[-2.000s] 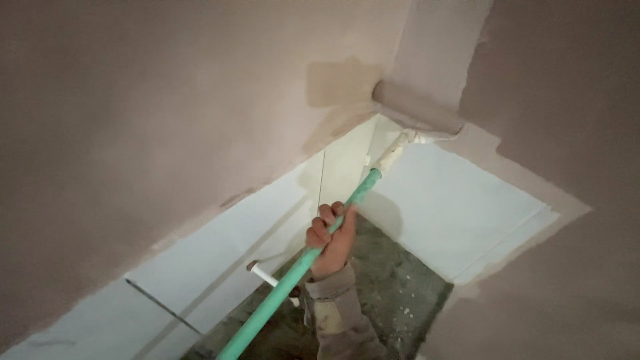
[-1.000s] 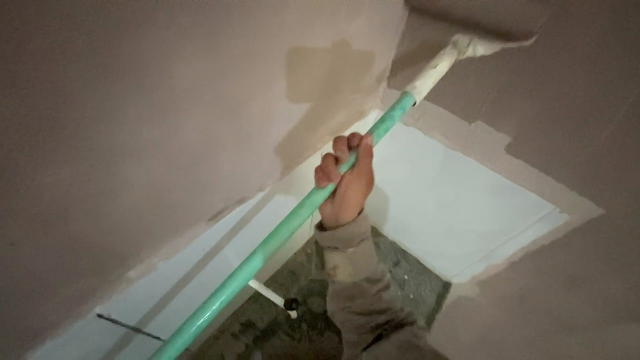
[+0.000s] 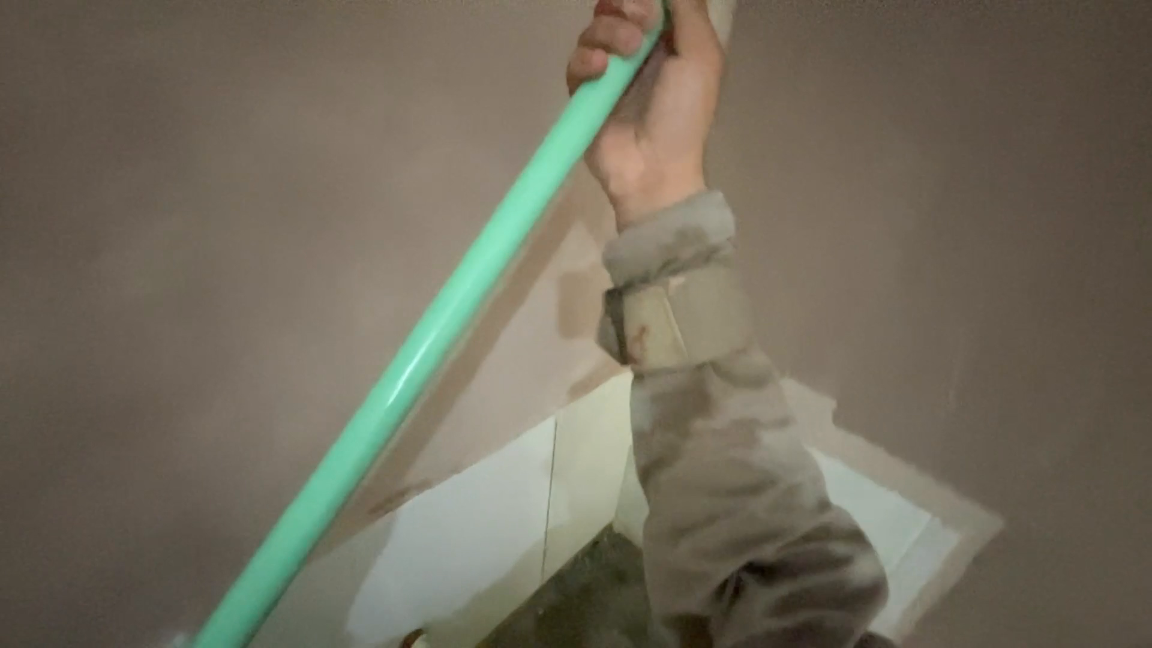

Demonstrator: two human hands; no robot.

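My right hand [image 3: 652,108] is closed around a glossy green extension pole [image 3: 441,310] at the top of the view. The pole slants from the lower left up to the hand. A short cream part [image 3: 722,16] shows just right of my fingers; the roller head is out of view above. My sleeve [image 3: 720,450], grey-brown and stained, with its cuff folded at the wrist, runs down to the lower right. My left hand is not in view, and the lower end of the pole is cut off.
Brownish-pink surfaces [image 3: 225,180] fill most of the view. Below lie white panels [image 3: 459,522], a lighter strip [image 3: 587,468], a dark mottled area [image 3: 585,598] and, at right, a pale border [image 3: 954,513] around a white area [image 3: 868,495].
My right hand, holding the pole, has moved up to the top edge of the view. The roller, seen against the surface two seconds ago, has passed out of view above.
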